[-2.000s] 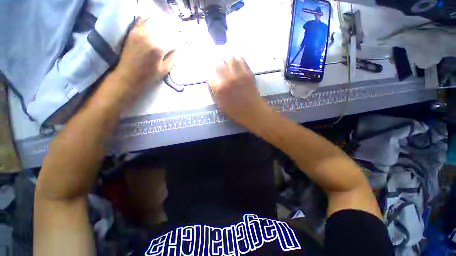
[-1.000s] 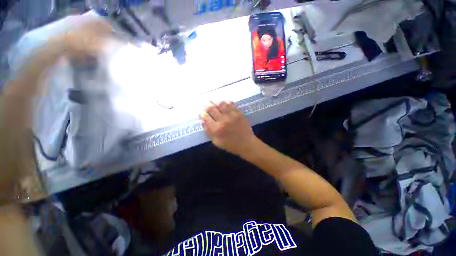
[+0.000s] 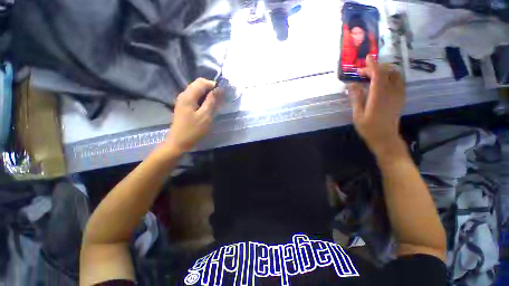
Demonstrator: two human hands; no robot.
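A dark grey garment piece [image 3: 134, 50] covers the left of the white table up to the bright glare. My left hand [image 3: 195, 109] pinches its right lower edge, near a dark bit of cloth. My right hand [image 3: 380, 100] is over the lower part of the smartphone [image 3: 358, 42], index finger at the lit screen, other fingers apart, holding nothing. The screen shows a figure in red. A dark cylindrical fitting [image 3: 281, 23] stands in the glare at the top; the needle and presser foot are hidden by the glare.
The table's front edge has a ruler strip [image 3: 268, 116]. Snips [image 3: 422, 66] and dark scraps [image 3: 456, 61] lie right of the phone. A brown box-like object [image 3: 42, 125] stands at the left. Mixed grey cloth heaps [image 3: 471, 206] lie below the table at right and left.
The pale garment piece at the left is gone from view and the dark grey piece lies there. My left hand has come down to its edge. My right hand has moved from the table edge to the phone.
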